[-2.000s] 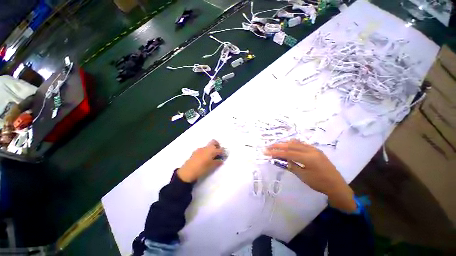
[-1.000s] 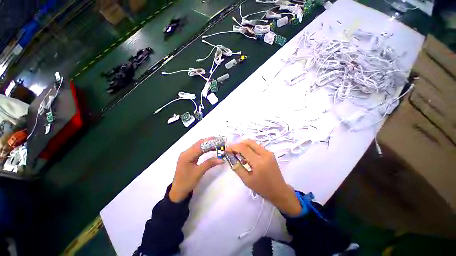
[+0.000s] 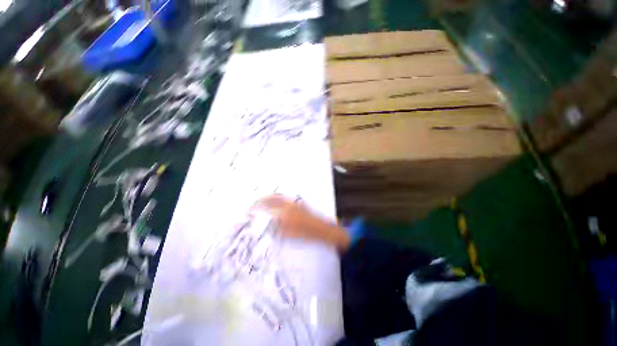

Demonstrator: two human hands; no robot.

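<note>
The view is strongly blurred. My right hand [image 3: 289, 217], with a blue band at the wrist, is over the upper edge of a loose pile of white cables [image 3: 242, 249] on the white table [image 3: 270, 162]. Its fingers are too blurred to tell if they hold anything. My left hand is out of the picture. A second heap of white cables [image 3: 270, 121] lies farther up the table. A few cables with looped parts [image 3: 277, 304] lie near the table's front.
Wired board assemblies [image 3: 132, 223] lie along the green belt [image 3: 88, 216] on the left. A brown carton [image 3: 419, 101] stands against the table's right side. A blue bin [image 3: 125, 44] is at the upper left. Yellow-black tape [image 3: 468, 240] marks the green floor.
The view has swung to the right, bringing the carton fully into view. My right hand has left the small parts and is at the near cable pile. My left hand has gone out of view.
</note>
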